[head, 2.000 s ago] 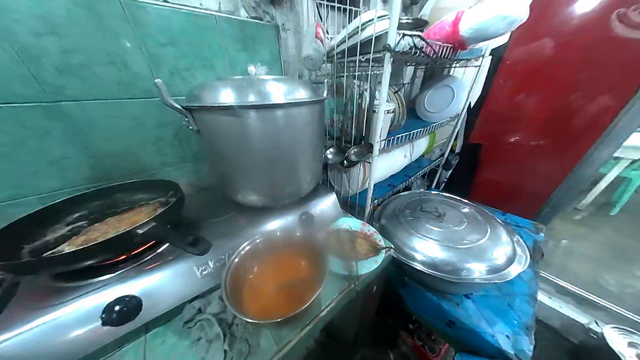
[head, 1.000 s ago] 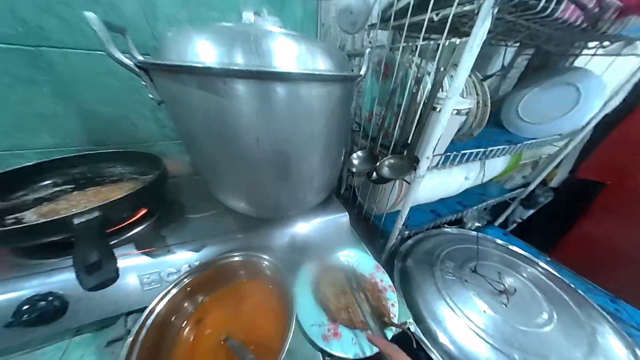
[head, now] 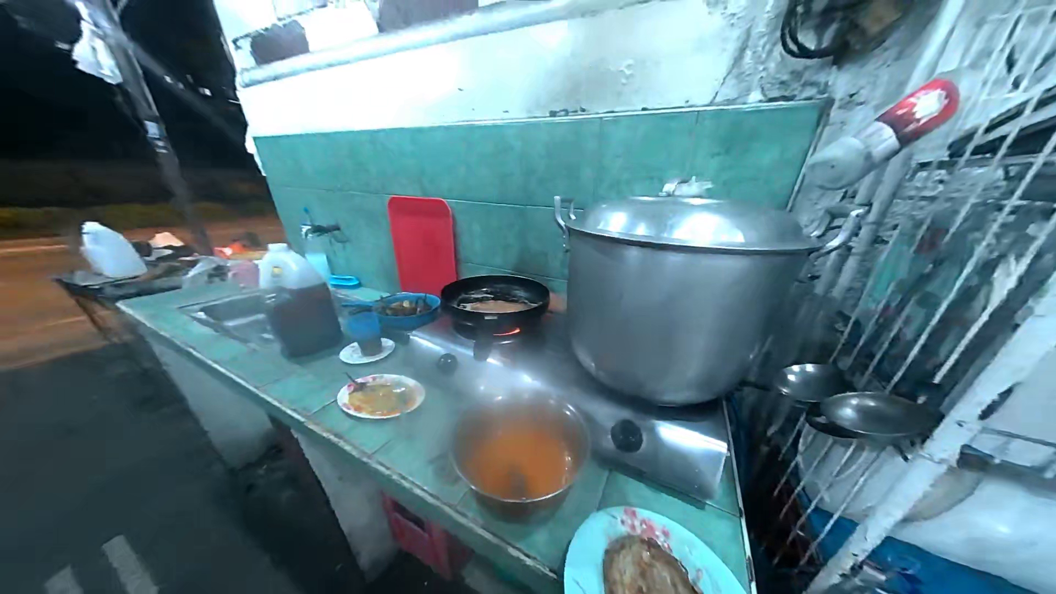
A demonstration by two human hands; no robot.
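Note:
Neither of my hands shows. A steel bowl (head: 520, 454) of orange liquid, with a utensil partly sunk in it, rests on the green tiled counter. Below it to the right, a pale green plate (head: 590, 540) with a floral pattern carries a browned flat piece of food (head: 648, 568). A black frying pan (head: 495, 301) with food in it sits over a glowing red burner on the steel gas stove (head: 668, 450). On the stove's right side stands a large lidded aluminium pot (head: 681, 305). A small patterned plate (head: 381, 397) of yellowish food lies left of the bowl.
Left on the counter are a plastic jug (head: 301, 309) of dark liquid, a blue cup (head: 364, 328), a blue bowl (head: 425, 316) and a sink (head: 235, 320). A red board (head: 422, 243) leans on the tiles. A white metal rack (head: 949, 462) with hanging ladles (head: 876, 415) borders the right.
The view has swung far left and widened, bringing in the sink, jug and street. The fingers and utensil at the plate a second ago are out of view.

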